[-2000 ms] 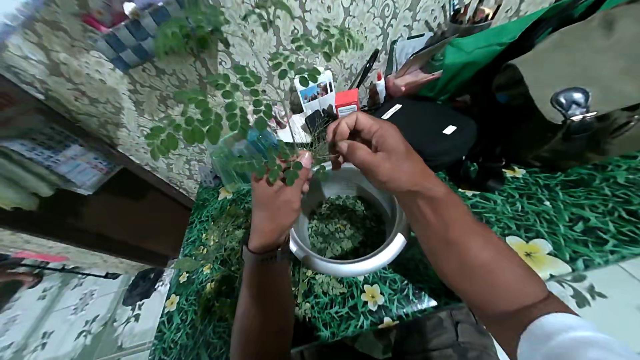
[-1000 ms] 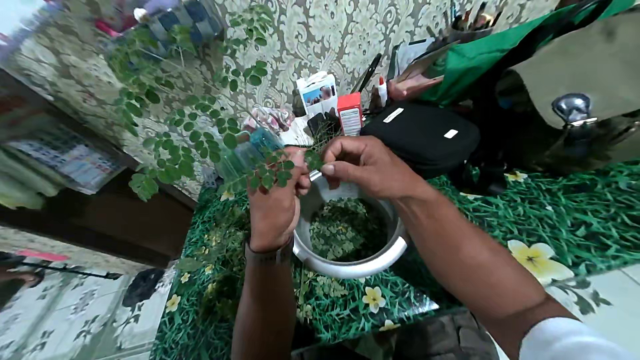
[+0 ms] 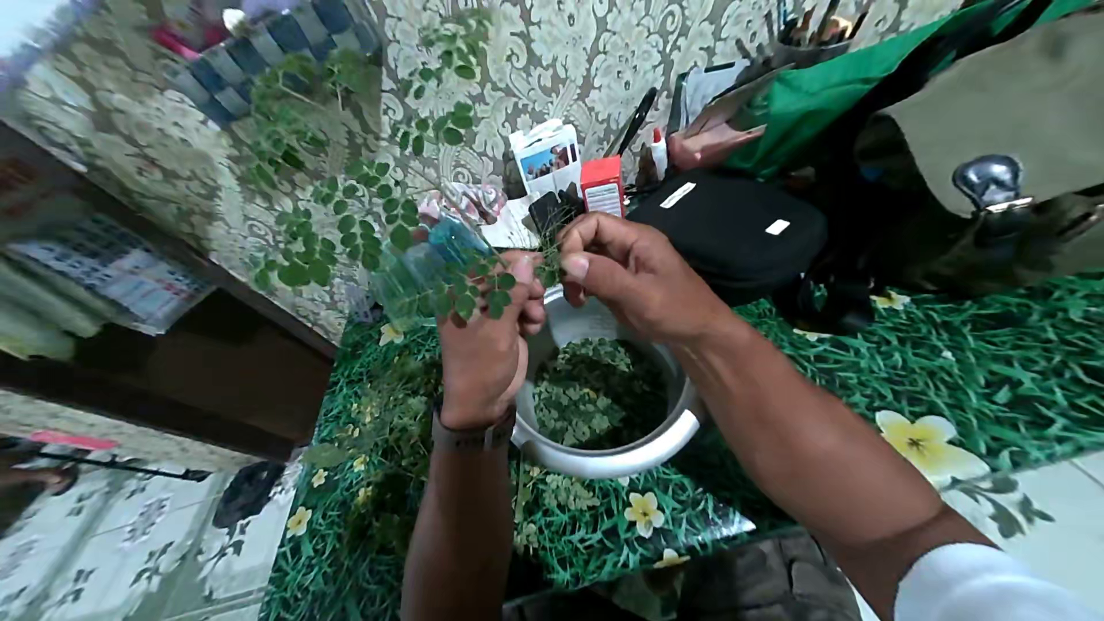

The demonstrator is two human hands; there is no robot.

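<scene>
My left hand (image 3: pixel 492 345), with a band on its wrist, grips a leafy green sprig (image 3: pixel 371 224) whose small round leaflets spread up and to the left. Close beside it, my right hand (image 3: pixel 638 276) pinches thin stems of the greenery between thumb and forefinger. Both hands are above the back rim of a round pot (image 3: pixel 604 461) with a pale metallic rim. Loose small leaves (image 3: pixel 586 397) lie inside the pot. More leafy stems (image 3: pixel 388 448) rest on the table left of the pot, partly hidden by my left forearm.
The table bears a green grass-and-flower cover (image 3: pixel 862 371). Behind the pot are a clear plastic container (image 3: pixel 405 280), a red and white box (image 3: pixel 602 185) and a black zip case (image 3: pixel 733 228). A khaki bag (image 3: pixel 1000 112) stands at the right. A patterned wall rises behind.
My right hand has shifted slightly up since one second ago, and the stems at its fingertips show more plainly. My left hand keeps its grip on the sprig.
</scene>
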